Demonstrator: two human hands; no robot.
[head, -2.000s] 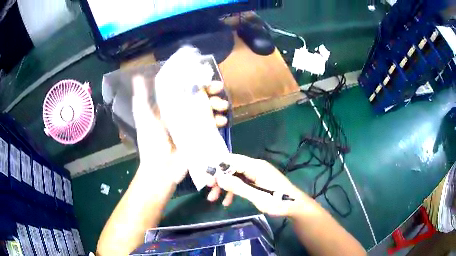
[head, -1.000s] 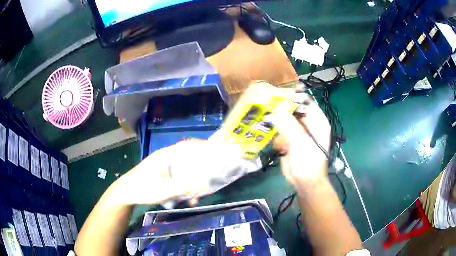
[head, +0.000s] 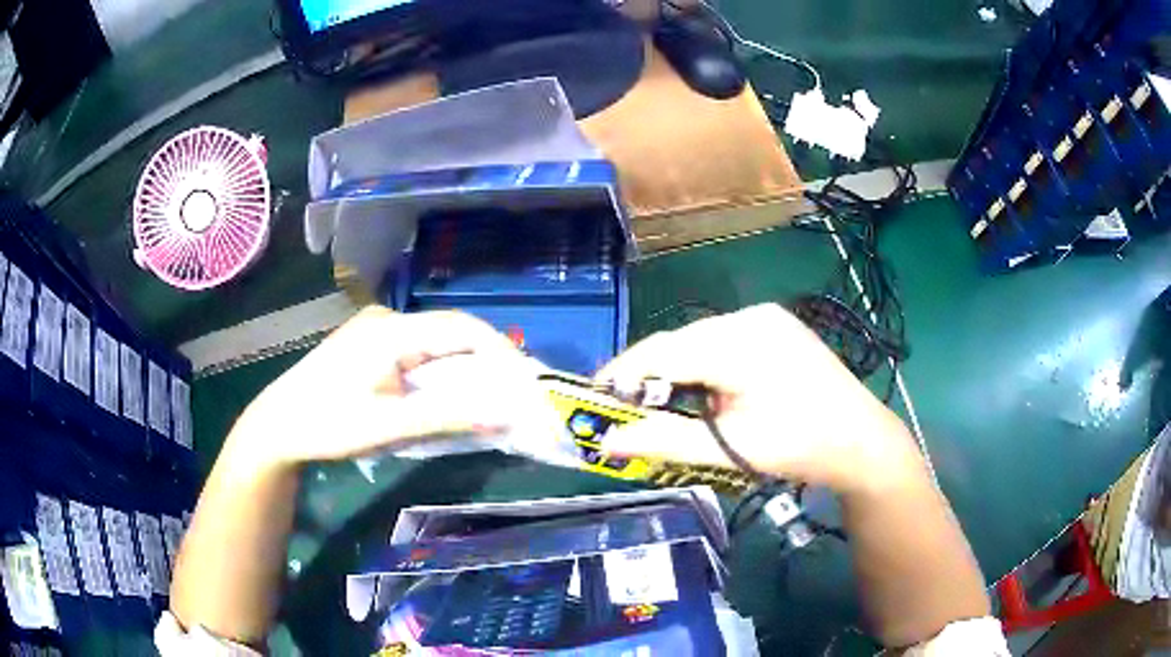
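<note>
A keypad handset (head: pixel 591 430) with a yellow printed face lies sideways between my hands, its left part inside a whitish sleeve (head: pixel 494 404). My left hand (head: pixel 385 392) holds the sleeved end. My right hand (head: pixel 745 398) holds a black cable (head: pixel 726 443) with a small metal plug (head: pixel 652 390) at the handset's upper edge; whether it is inserted I cannot tell. An open retail box (head: pixel 514 327) with a blue inside stands behind my hands. Another open retail box (head: pixel 552 539) is nearest me, with a printed handset picture and a white piece.
A pink fan (head: pixel 199 209) stands at left, above stacked blue boxes (head: pixel 77 385). The monitor (head: pixel 340 16), mouse (head: pixel 700 54) and white adapter (head: pixel 832 123) are at the back. Tangled cables (head: pixel 854 327) lie right of centre. More blue boxes (head: pixel 1066 148) stand at right, a red stool (head: pixel 1059 584) below.
The handset has come down and left, from tilted up to nearly level, and both hands are closer together around it. The cable plug is now at its upper edge. The view has shifted slightly.
</note>
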